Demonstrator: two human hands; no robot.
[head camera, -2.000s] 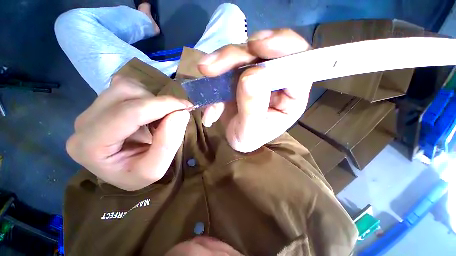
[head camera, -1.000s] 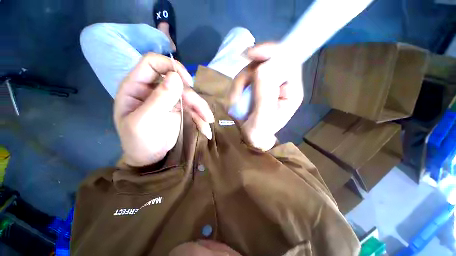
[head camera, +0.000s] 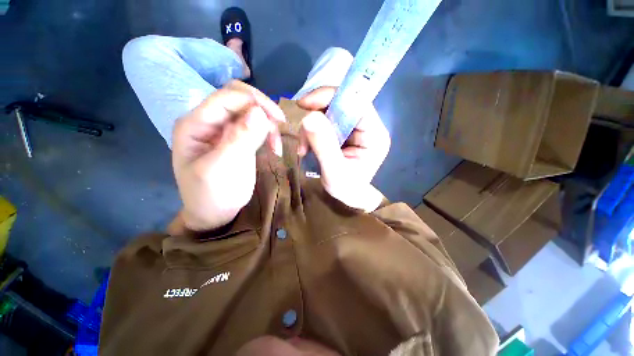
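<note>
My right hand (head camera: 351, 149) grips the steel ruler (head camera: 386, 52) near its lower end, right of the middle. The ruler slants up and right out of the top edge, with dark markings on its bright face. My left hand (head camera: 222, 149) is at the left of the middle, thumb and fingers pinched together. The thin wire in its fingertips can hardly be made out against the glare and the brown shirt. The fingertips of both hands are close to each other in front of the chest, with a small gap between them.
Open cardboard boxes (head camera: 486, 125) stand on the floor at the right. Blue trays (head camera: 615, 208) are at the right edge. A black stand or tool (head camera: 59, 118) lies at the left. My legs (head camera: 170, 76) and a black slipper (head camera: 236, 28) are at the top.
The ruler has swung from nearly level to a steep upward slant, and its markings now show. My left hand has turned and come close to my right fingertips; the wire was clearer one second ago.
</note>
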